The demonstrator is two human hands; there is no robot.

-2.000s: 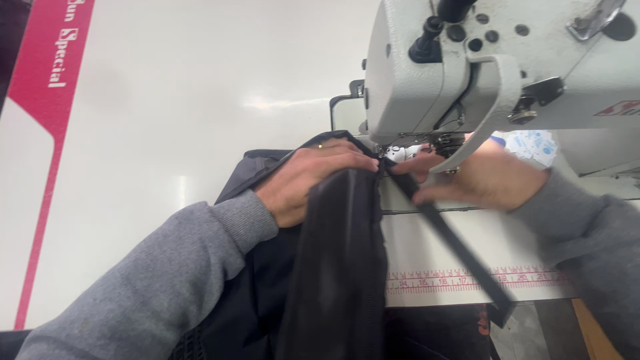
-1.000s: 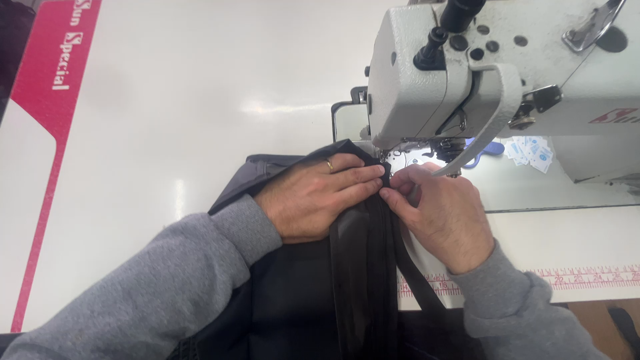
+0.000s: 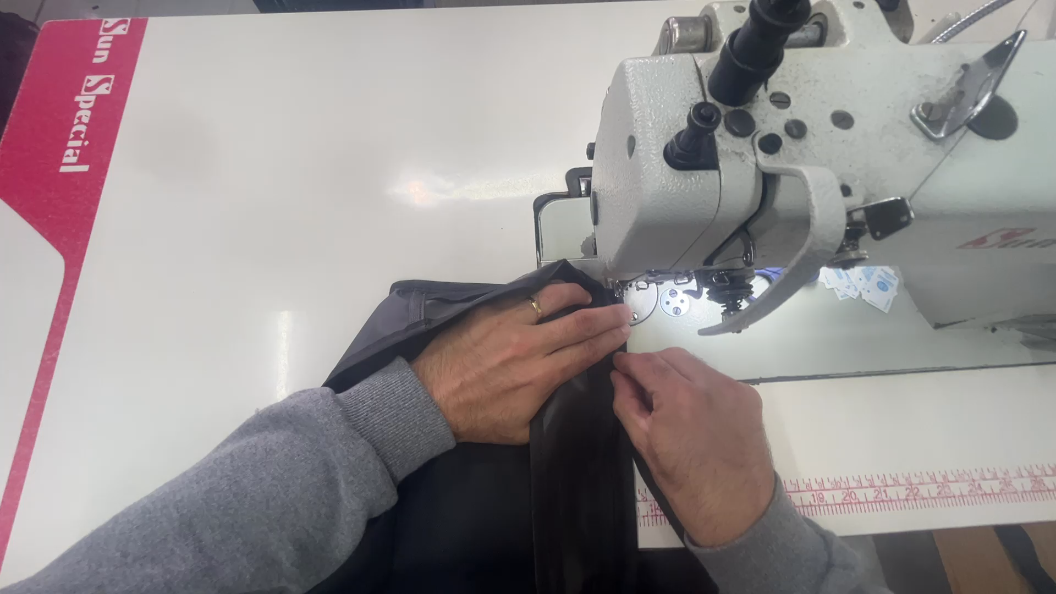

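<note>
Dark fabric [image 3: 462,511] runs from the table's front edge up to the needle area of a white industrial sewing machine [image 3: 660,165]. My left hand [image 3: 520,355], with a ring on one finger, lies flat on the fabric, its fingertips just left of the round needle plate [image 3: 639,304]. Below and to the right, my right hand [image 3: 697,429] pinches the fabric's right edge between thumb and fingers. A narrow dark strip [image 3: 656,495] hangs down beneath that hand. The needle and presser foot are mostly hidden by the machine head.
Printed ruler markings [image 3: 916,493] run along the front of the white table [image 3: 247,206]. Small printed paper pieces [image 3: 874,287] and a blue-handled object [image 3: 763,280] lie under the machine arm. A curved lever [image 3: 813,247] reaches down at the machine's front.
Two seconds ago my right hand was blurred behind the lever, with the strip stretched out to the right. It came to the fabric's edge and has since moved slightly down from my left fingertips.
</note>
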